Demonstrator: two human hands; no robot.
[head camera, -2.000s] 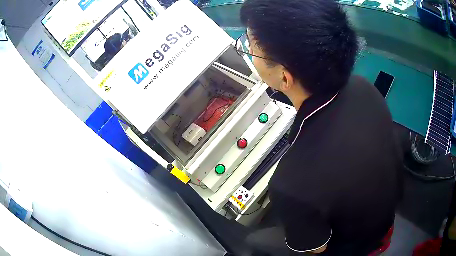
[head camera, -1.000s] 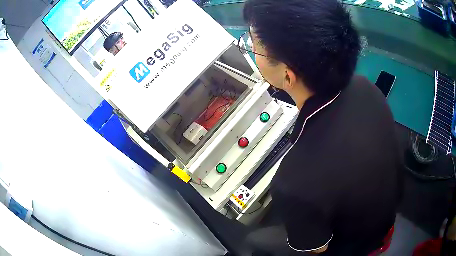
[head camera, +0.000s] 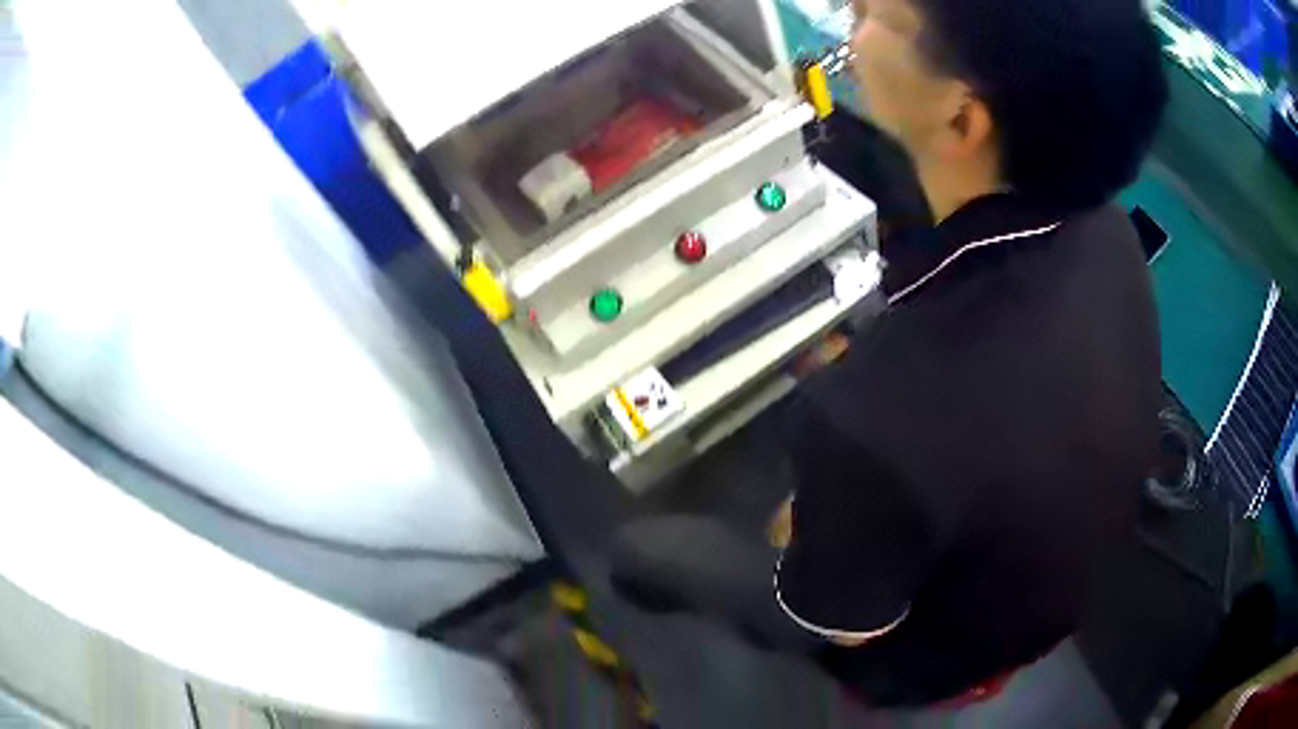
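Neither of my hands is in view. The off-white shield box (head camera: 669, 306) stands in front of me with its lid raised. Inside it, a small white test fixture (head camera: 555, 185) sits by a red base (head camera: 636, 140). Green, red and green push buttons (head camera: 690, 247) run along the box front. A dark keyboard (head camera: 747, 325) lies on the shelf below, partly hidden. A small white and yellow control panel (head camera: 644, 405) sits at the shelf's left end. A small white thing (head camera: 856, 275) shows at the shelf's right end, too blurred to name.
A person in a black polo (head camera: 982, 456) is close on the right. A large white cabinet or wall (head camera: 271, 328) fills the left. A blue tote (head camera: 320, 135) is behind it. The green bench (head camera: 1210, 306) holds a phone (head camera: 1147, 234) and a striped strip (head camera: 1247, 406).
The view has tilted down and blurred, so the box sits higher and the lid's lettering is out of frame. The person appears further right. A white thing now shows at the shelf's right end.
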